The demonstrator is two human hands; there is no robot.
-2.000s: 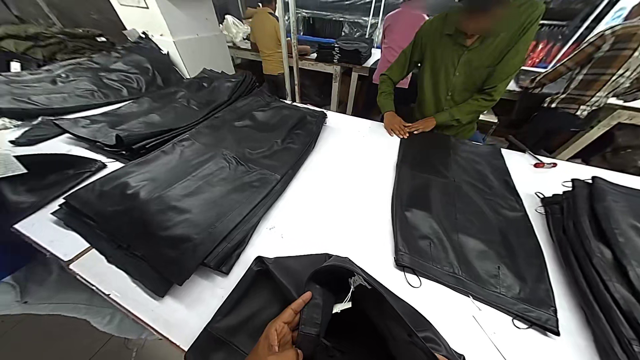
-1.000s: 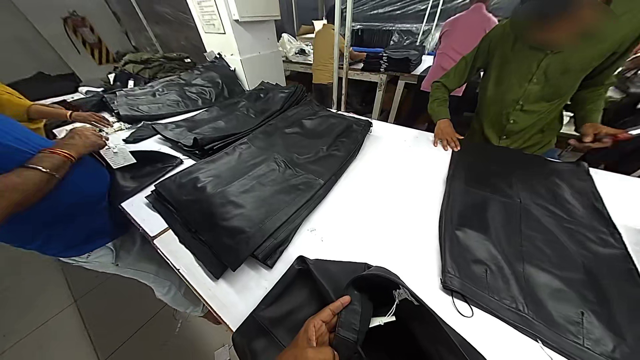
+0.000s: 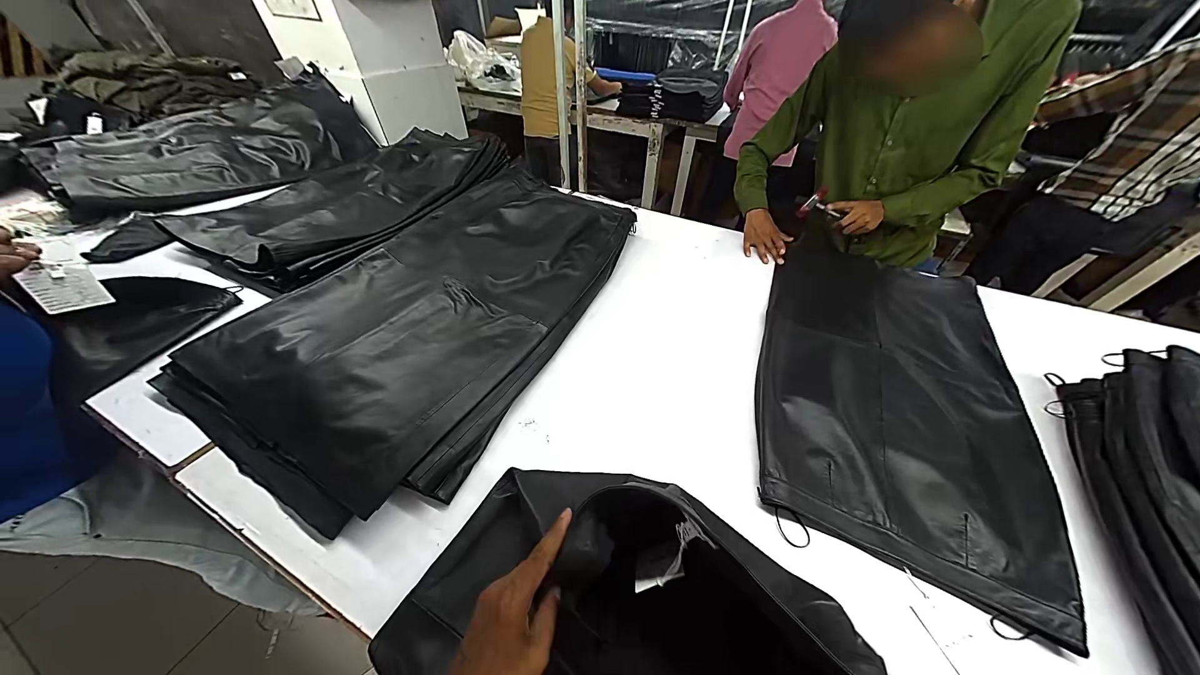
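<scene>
My left hand [image 3: 514, 605] reaches in at the bottom of the view, its fingers against the edge of a black leather garment [image 3: 450, 572] that lies partly opened out at the table's near edge. Inside its opening a white label [image 3: 661, 562] and some loose thread show. Whether the fingers pinch the edge is hard to tell. My right hand is not in view. Beyond, to the right, a black leather skirt [image 3: 891, 403] with hanging loops lies flat, its far end by a person in a green shirt [image 3: 900, 141], who holds a small red tool [image 3: 814, 202].
Stacked black leather pieces [image 3: 375, 347] cover the left of the white table [image 3: 637, 347]. More leather garments [image 3: 1144, 469] lie at the right edge. At the left stands a person in blue [image 3: 33, 412], near a printed sheet [image 3: 64, 279]. A white pillar [image 3: 375, 66] rises behind.
The person in green now has one hand on the skirt's far corner and the red tool held close to it; a second ago the tool was farther right. The view has swung about.
</scene>
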